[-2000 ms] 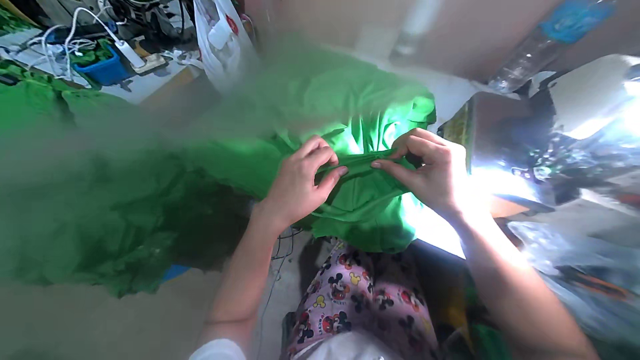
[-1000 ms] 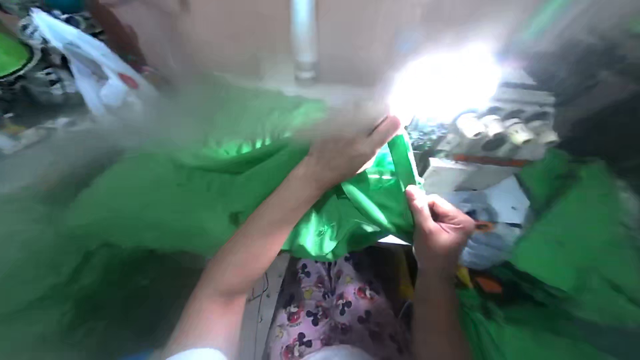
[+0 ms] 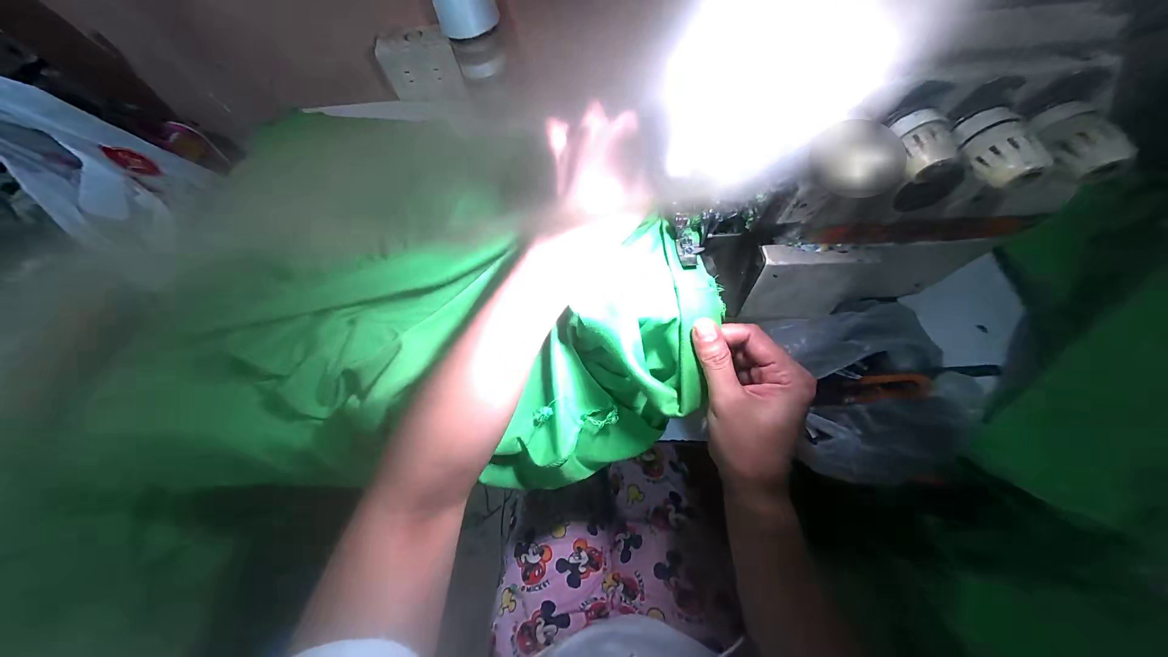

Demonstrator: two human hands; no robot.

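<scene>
Green fabric (image 3: 338, 356) lies bunched across the middle and left, with its frayed right edge at the metal presser foot (image 3: 686, 246) of a sewing machine, likely an overlocker. My right hand (image 3: 762, 392) pinches that edge between thumb and fingers, just below the foot. Over the fabric reaches my left arm, and my left hand (image 3: 598, 187) is near the upper middle, left of the foot. Glare and blur hide its fingers, so its hold on the cloth cannot be told.
Cream tension knobs (image 3: 1004, 146) line the machine at the upper right, beside a very bright light. Below them are a clear plastic bag (image 3: 867, 401) and an orange-handled tool (image 3: 894, 387). More green fabric (image 3: 1086, 392) hangs at the far right. A white plastic bag (image 3: 91, 173) is at the far left.
Two seconds ago both hands pinched the cloth close together in front; now the left is extended farther away and the right holds the edge by the machine. The view has swung right.
</scene>
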